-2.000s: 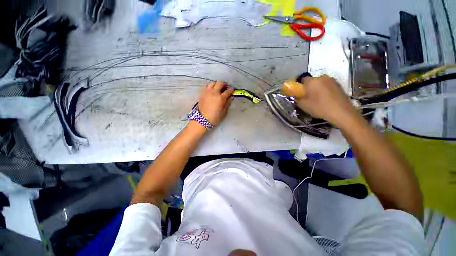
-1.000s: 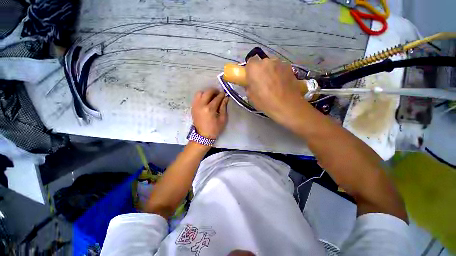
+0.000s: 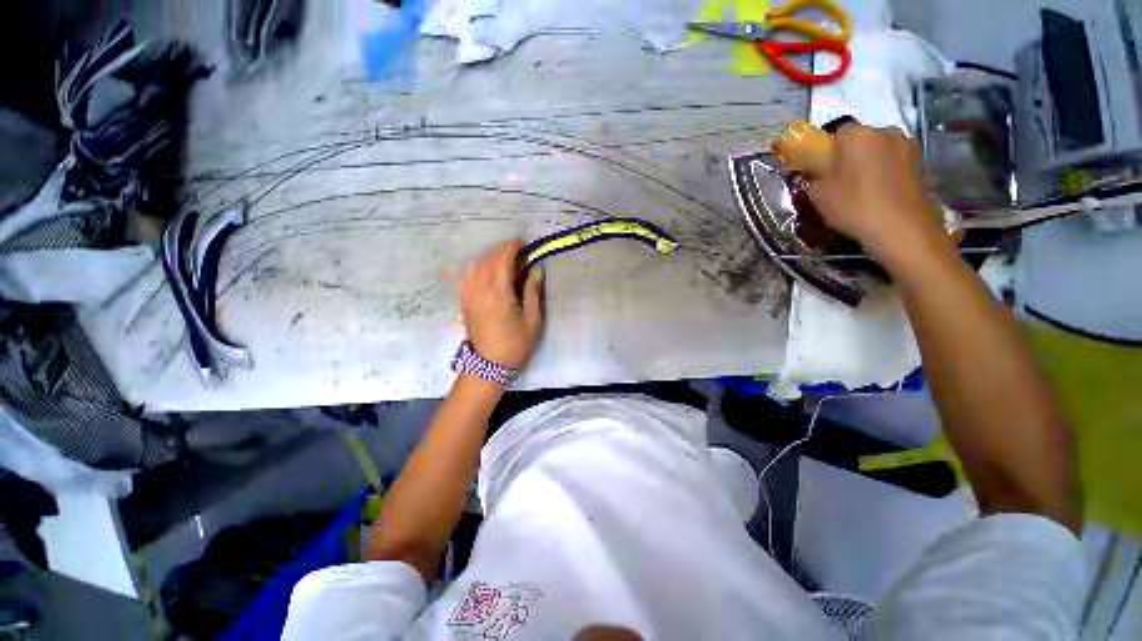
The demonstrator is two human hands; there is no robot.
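A narrow navy curved fabric piece (image 3: 560, 234) lies around a yellow arc template (image 3: 614, 229) on the pale pressing table. My left hand (image 3: 498, 307) rests on the table with its fingertips on the left end of the piece; that end is hidden under the fingers. My right hand (image 3: 870, 188) is closed around the orange-tan handle of the steam iron (image 3: 779, 213). The iron is right of the piece, apart from it, at the whitish pad's left edge. Its silver tip points up and left.
Finished striped arcs (image 3: 197, 294) lie at the left table edge. Scissors (image 3: 802, 44) with red and orange handles are at the far right. Dark striped bundles (image 3: 119, 138) are at the far left, white cut pieces (image 3: 501, 23) at the far side. Hoses (image 3: 1064, 207) run behind the iron.
The iron was over the piece a second ago; my right hand has moved it right, uncovering the yellow template and navy piece. My left hand stays at the piece's left end.
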